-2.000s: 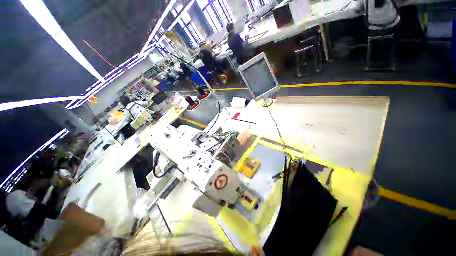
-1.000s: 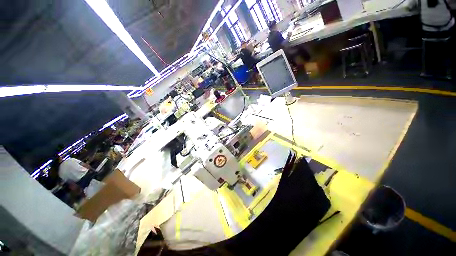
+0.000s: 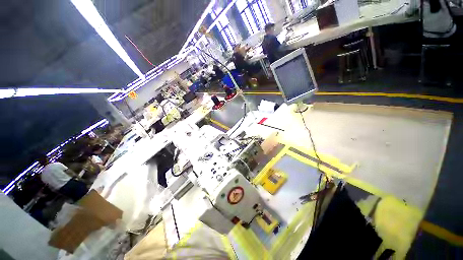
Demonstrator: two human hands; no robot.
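Note:
A black garment piece [image 3: 342, 226] lies over the front right of the yellow-taped table, its lower part cut off by the bottom edge. The white sewing machine head [image 3: 234, 195] with a round red warning sign stands left of it. Yellow clamp pieces [image 3: 273, 181] sit on the grey-blue bed plate [image 3: 299, 172]. A dark, thin tool or cord end [image 3: 317, 195] lies by the cloth's top; I cannot tell which. Neither of my hands is in the picture.
A control screen [image 3: 294, 76] stands behind the table. A brown cardboard box [image 3: 86, 223] and clear plastic [image 3: 104, 246] are at the lower left. Thread cones [image 3: 217, 101] stand behind the machine. A person [image 3: 271, 43] is at a far table, another [image 3: 61, 177] at far left.
The view has shifted, and the machine and screen look nearer. The black cloth that spread along the bottom edge one second ago now shows only at the lower right.

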